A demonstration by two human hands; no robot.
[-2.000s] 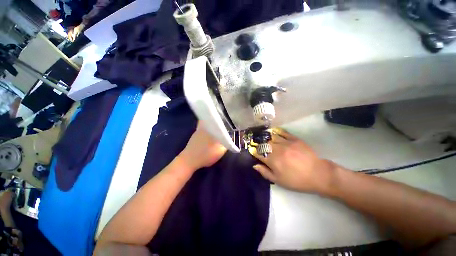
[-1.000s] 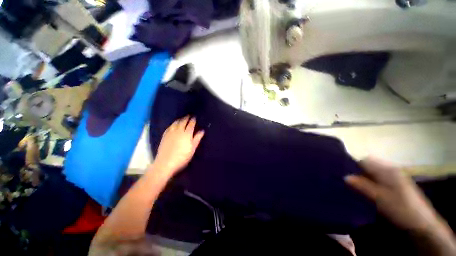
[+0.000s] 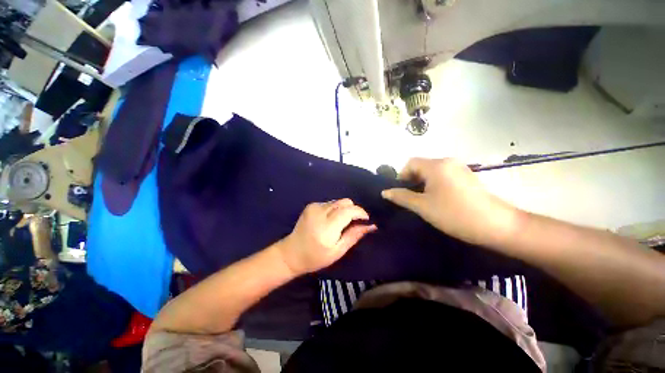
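Observation:
A large dark navy garment panel [image 3: 248, 197] lies across the machine table's front and the blue slab, with a few small pale marks. A white line shows on its folded upper left end. My left hand [image 3: 328, 233] is on the panel's middle, thumb and fingers curled near each other; whether cloth is pinched between them cannot be told. My right hand [image 3: 456, 200] grips the panel's upper edge between thumb and fingers, just below the machine head. The presser foot area [image 3: 386, 109] of the white sewing machine [image 3: 357, 44] is above the cloth, which lies apart from it.
A dark rounded piece [image 3: 131, 146] lies on the blue slab [image 3: 120, 255] at left. A dark crumpled pile [image 3: 186, 29] is behind. Dark cloth [image 3: 543, 62] lies under the machine arm. A neighbouring machine's handwheel [image 3: 28, 181] is at far left. Striped cloth [image 3: 339, 299] shows near my body.
The panel has left the needle area and now lies in front of it, shifted left since a second ago. My right hand has moved left and up to its edge; my left hand has moved right.

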